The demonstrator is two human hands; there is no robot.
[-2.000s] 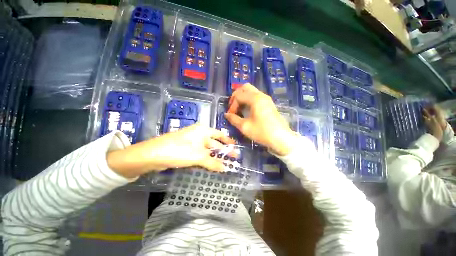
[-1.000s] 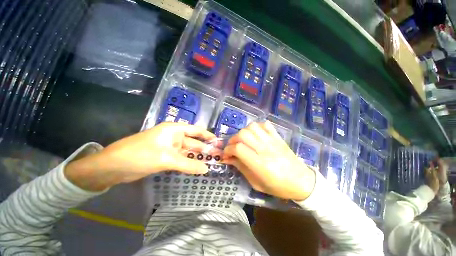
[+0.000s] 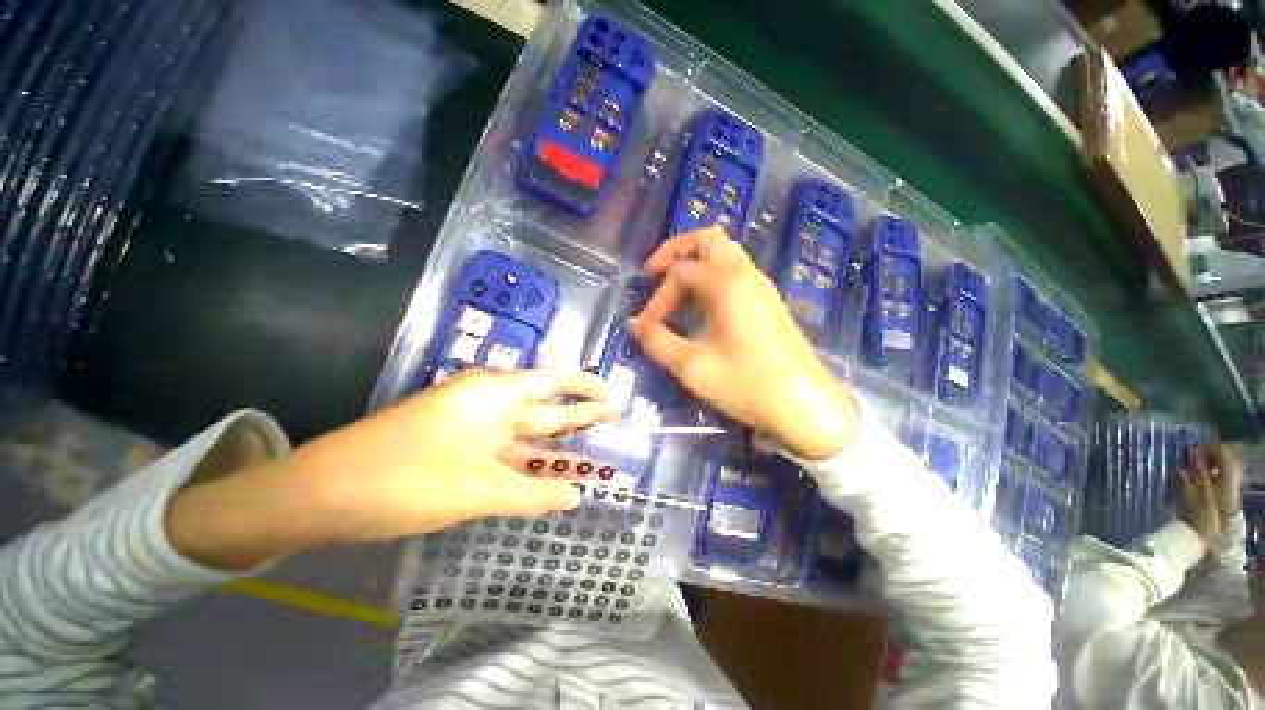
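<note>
A clear sheet of dark ring stickers point(image 3: 534, 562) hangs over the near edge of the blister tray point(image 3: 645, 153). My left hand point(image 3: 444, 444) grips the sheet's upper end between its fingers. My right hand point(image 3: 728, 333) is over a blue phone rear housing point(image 3: 627, 364) in the near row, thumb and fingertips pinched at its upper end; whether a ring is between them cannot be made out. Other blue housings lie in the tray pockets, one with a red patch point(image 3: 569, 165) at the far left.
Stacked ridged trays point(image 3: 83, 180) stand at the left, beside a crinkled clear film point(image 3: 326, 111). Another tray of housings point(image 3: 1040, 402) adjoins at the right. A green conveyor point(image 3: 888, 125) runs behind. At the far right are a coworker's hands point(image 3: 1214, 486) on stacked trays.
My right hand has moved from the sheet's edge up and away onto the housing. My left hand still holds the sheet.
</note>
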